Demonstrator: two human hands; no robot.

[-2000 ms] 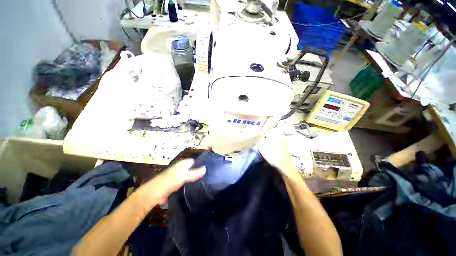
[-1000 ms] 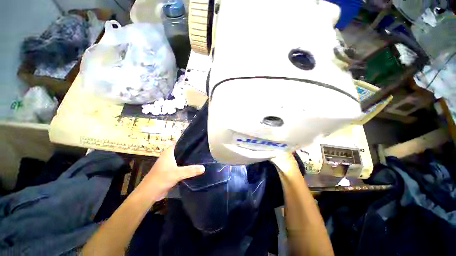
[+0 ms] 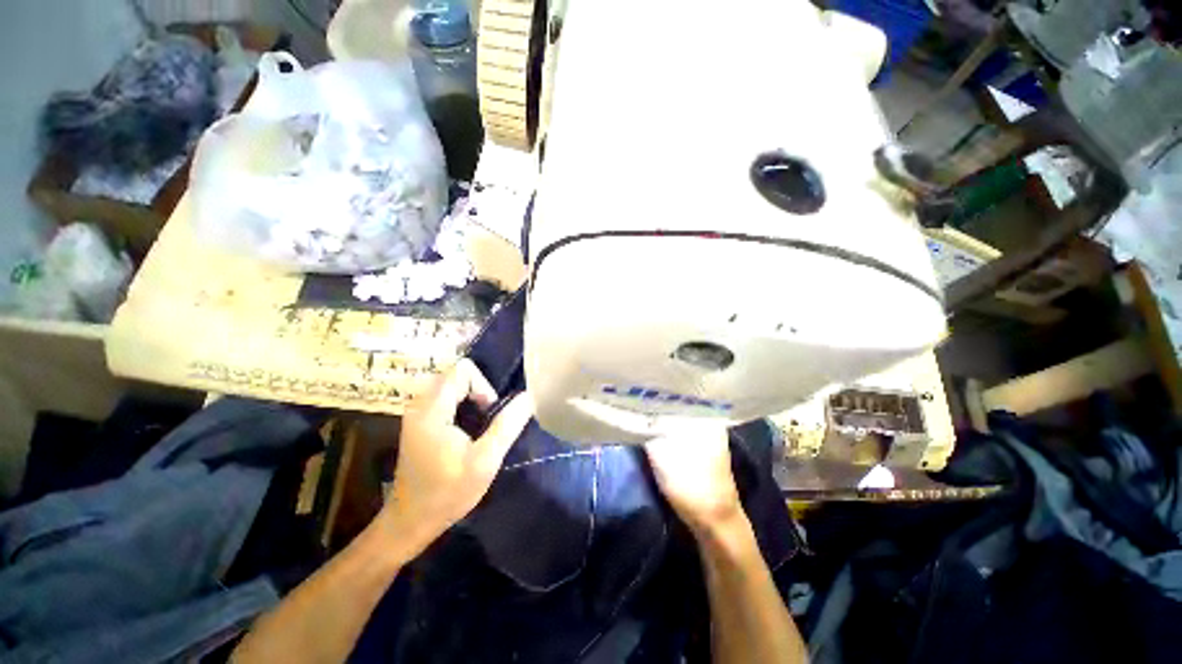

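A dark navy denim garment (image 3: 551,512) with pale stitch lines lies under the cream-white sewing machine head (image 3: 726,305) and hangs down towards me. My left hand (image 3: 447,448) pinches a folded, dark edge of the garment between thumb and fingers, left of the head. My right hand (image 3: 696,474) lies on the garment just below the head's lower edge; its fingertips are partly hidden by the head, so its grip cannot be told. The cloth between my hands is brightly lit. The needle area is hidden behind the head.
A translucent bag of small white pieces (image 3: 324,175) stands on the cream table (image 3: 195,318), with loose white pieces (image 3: 412,278) beside it. A bottle (image 3: 445,78) stands behind. Denim piles lie at left (image 3: 143,506) and right (image 3: 1024,545). A small metal-topped box (image 3: 872,422) is at the right.
My left hand has closed on the garment's edge. My right hand has come out from behind the head, slightly left and lower. The garment's stitched part has shifted. The view has moved slightly.
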